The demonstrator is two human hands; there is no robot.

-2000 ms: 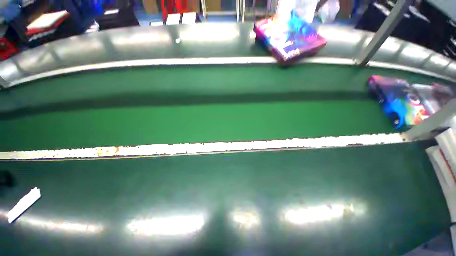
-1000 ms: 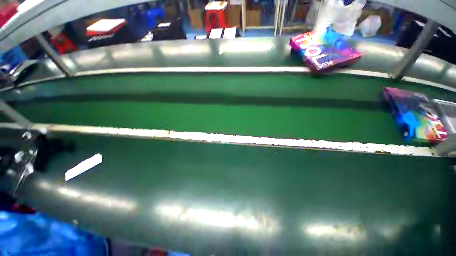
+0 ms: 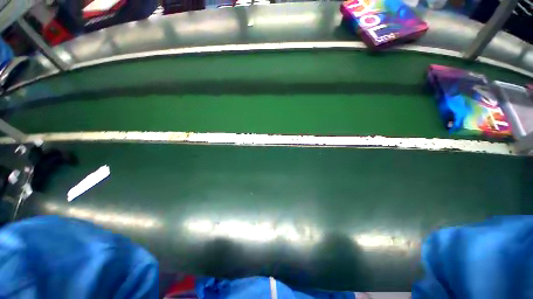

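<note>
No hand shows; only my blue smock sleeves are in view at the bottom left and bottom right, and both hands are out of the picture. A printed retail box [image 3: 383, 23] with rainbow swirl and white lettering lies flat on the far ledge, beyond the belt's far rail. A second printed box [image 3: 467, 102] lies on the green belt at the right. A pale-backed box [image 3: 517, 105] lies beside it, cut off by the right edge. A white paper strip [image 3: 89, 183] lies on the dark green bench at the left.
The green belt [image 3: 234, 114] crosses the view between white-edged rails. The near rail [image 3: 280, 140] separates it from the bench strip [image 3: 280, 181]. Grey posts [image 3: 494, 29] stand at both sides. Dark and clear small items [image 3: 44, 166] lie at the left end of the bench.
Both blue sleeves and the smock front have come into view at the bottom. The view has tilted down, so the belt and boxes appear higher. The boxes lie about as before.
</note>
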